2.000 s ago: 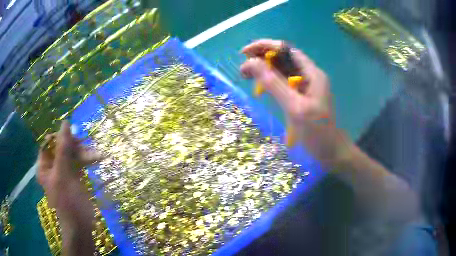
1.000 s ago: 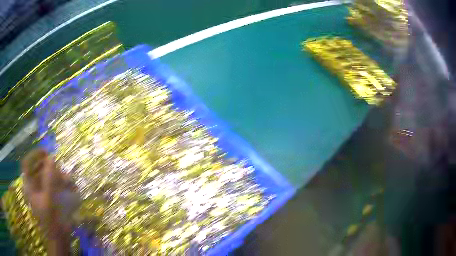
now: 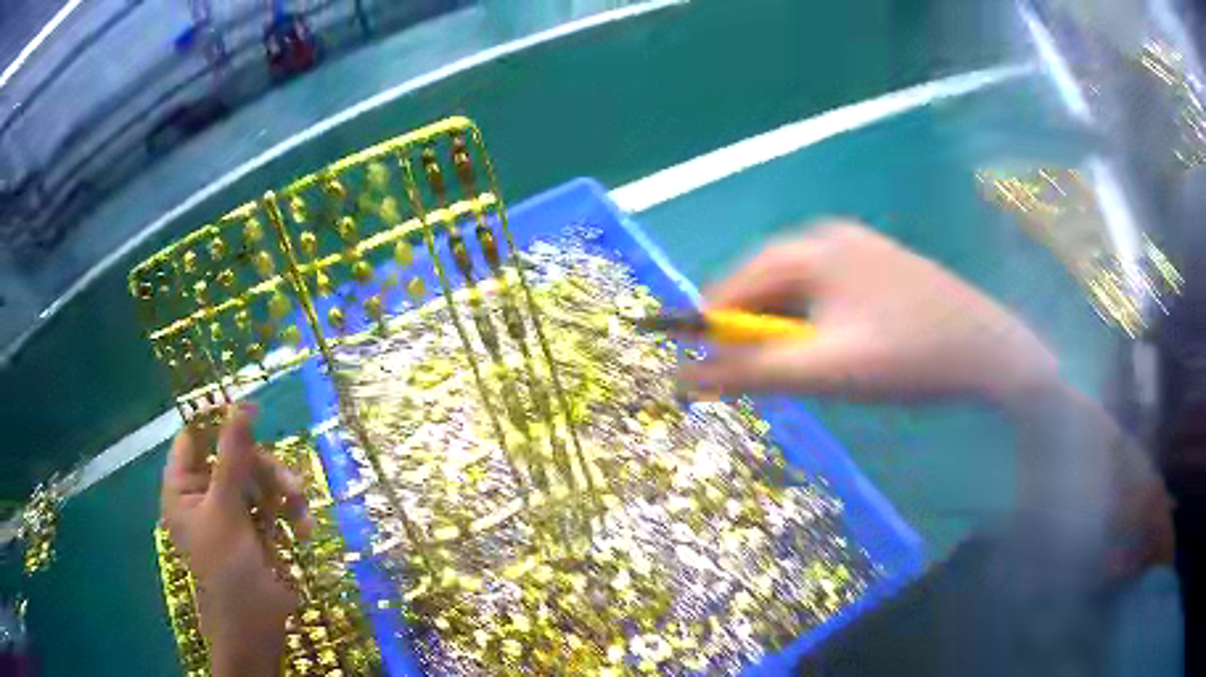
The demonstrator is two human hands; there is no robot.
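Note:
My left hand (image 3: 238, 522), at the lower left, grips the lower left edge of a gold parts frame (image 3: 298, 271). The frame is an open grid with rows of small pieces and extends over the blue tray. My right hand (image 3: 866, 318) is over the tray's right side and holds side cutters (image 3: 761, 324) with orange handles. Their dark jaws point left, apart from the frame; whether they are open is blurred. The blue parts tray (image 3: 846, 496) holds many loose glittering gold and silvery parts (image 3: 661, 529).
More gold frames (image 3: 318, 615) lie left of the tray, partly behind my left hand. A small gold pile (image 3: 40, 529) is at the far left. Blurred gold frames (image 3: 1071, 245) are at the upper right. A white line (image 3: 820, 126) crosses the green table (image 3: 754, 66).
The view has shifted. My right hand, out of view one second ago, is back with the cutters. The gold frame now stands out over the tray's left and middle.

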